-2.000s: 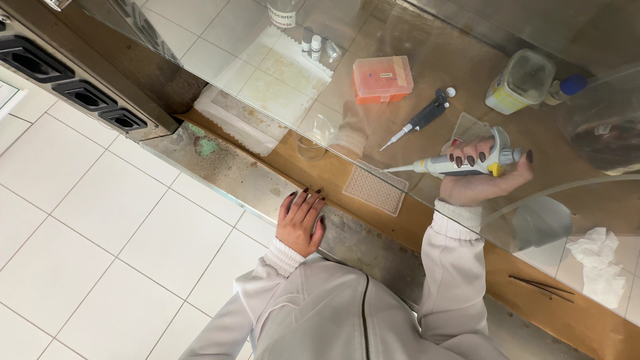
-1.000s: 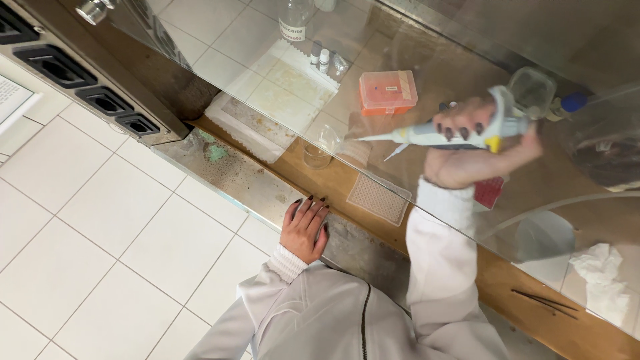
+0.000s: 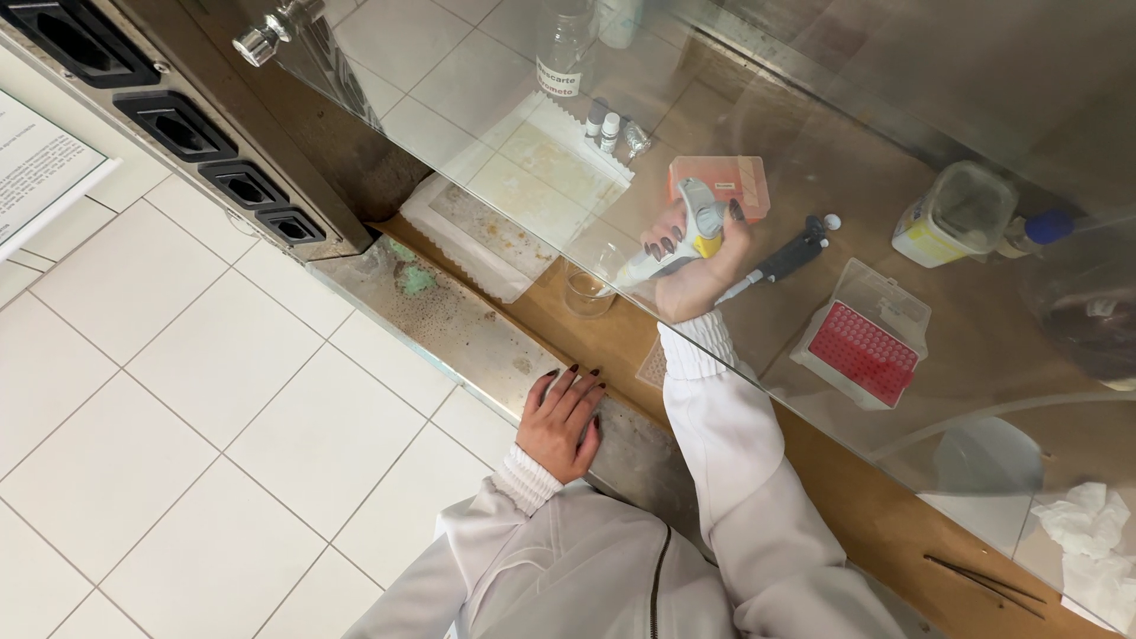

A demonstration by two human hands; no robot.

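Behind the transparent sash, my right hand grips a grey and white micropipette, its lower end angled down to the left into a small glass beaker. My left hand lies flat on the metal front edge of the hood, fingers a little spread, holding nothing. A well plate is mostly hidden under my right sleeve. Right of my right hand a second, dark micropipette lies on the brown surface. An open tip rack with a red insert stands farther right. Beyond the hand is an orange-lidded box.
The sash slants across the hood opening. Stained white absorbent paper, small vials and a labelled glass bottle are at the back left. A plastic tub, crumpled tissue and metal tweezers are at the right.
My right hand has carried the micropipette leftward from over the well plate to the beaker. The red tip rack, earlier largely hidden by my right arm, shows fully. My left hand has stayed on the edge.
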